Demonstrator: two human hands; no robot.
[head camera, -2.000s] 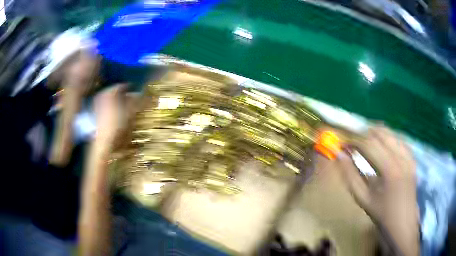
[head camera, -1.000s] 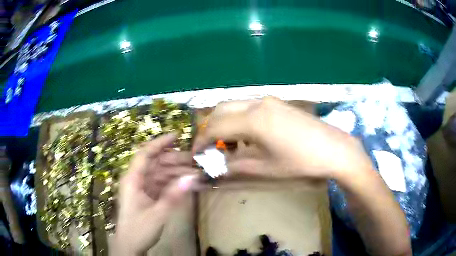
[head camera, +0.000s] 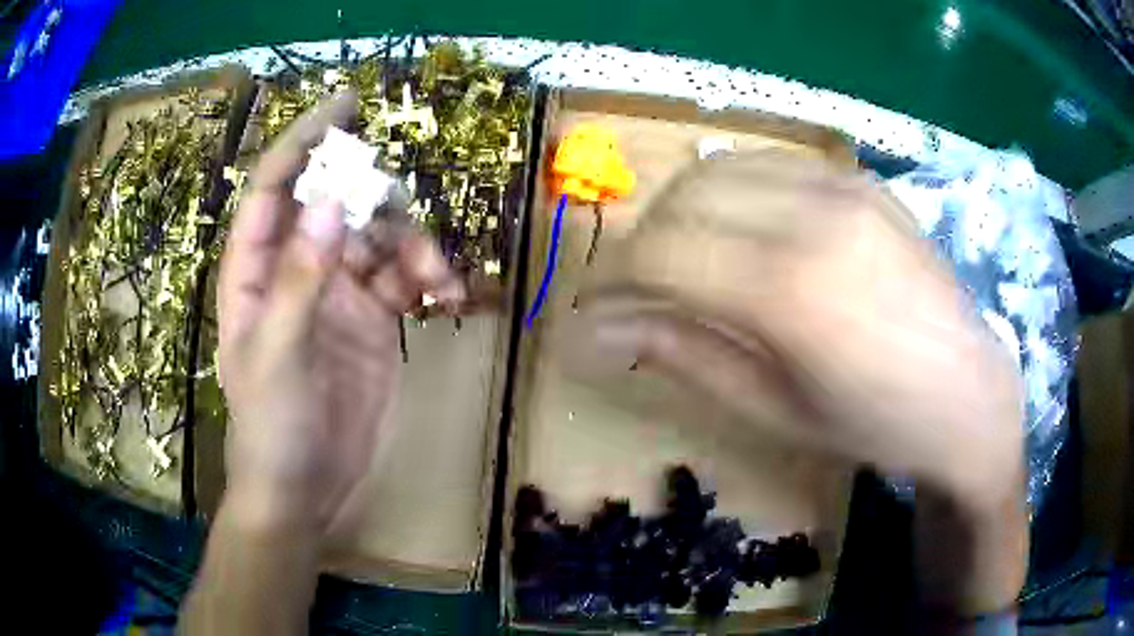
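Observation:
My left hand is over the middle tray and holds a white housing between thumb and fingers. My right hand is over the right tray and is blurred; whether its fingertips hold anything cannot be made out. An orange-yellow piece lies at the far left of the right tray, with a blue wire and a dark wire hanging from it. Gold brass contacts with dark leads are heaped in the middle tray, and more contacts fill the left tray. Black plastic parts are piled at the near end of the right tray.
The right tray's near rim faces me. A clear plastic bag lies right of the trays, with a brown carton beyond. The green conveyor runs behind the trays. A blue sheet shows at upper left.
The hands have moved apart; the left hand has gone left and up with the white housing. The orange-yellow piece, earlier at my right hand, now lies in the right tray. The view has tilted down.

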